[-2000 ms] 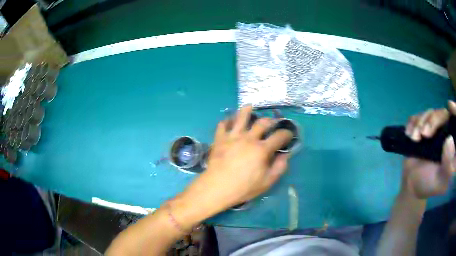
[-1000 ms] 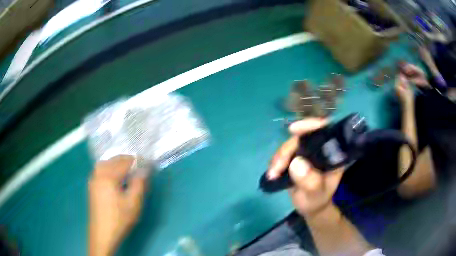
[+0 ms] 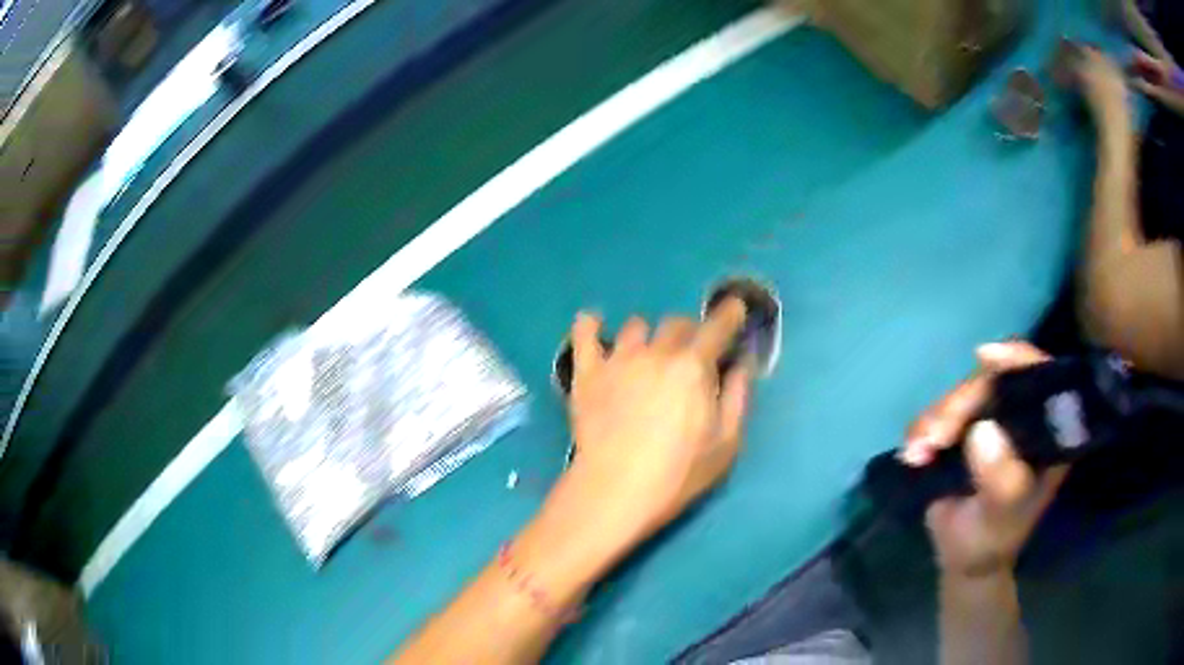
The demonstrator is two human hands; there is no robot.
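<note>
My left hand point(image 3: 656, 422) is spread palm down over housings near the middle of the green bench. One round housing point(image 3: 749, 316) shows past my index finger, which lies on its rim. A dark part of another housing point(image 3: 564, 369) shows beside my fingers on the left; the rest is hidden under my hand. My right hand point(image 3: 987, 474) is shut on the black electric screwdriver point(image 3: 1039, 422), held low at the right; its bit is not clear to see. The clear bag of screws point(image 3: 383, 403) lies flat at the left.
A white line point(image 3: 519, 173) edges the green bench point(image 3: 649, 234). A cardboard box point(image 3: 909, 46) stands at the top right. Another person's arm point(image 3: 1110, 221) reaches toward a few housings point(image 3: 1019, 104) there. Another brown box point(image 3: 39, 169) shows at the far left.
The view has swung right since the first frame. Since one second ago, my left hand has moved from the bag edge onto housings. My right hand with the screwdriver sits farther right in view.
</note>
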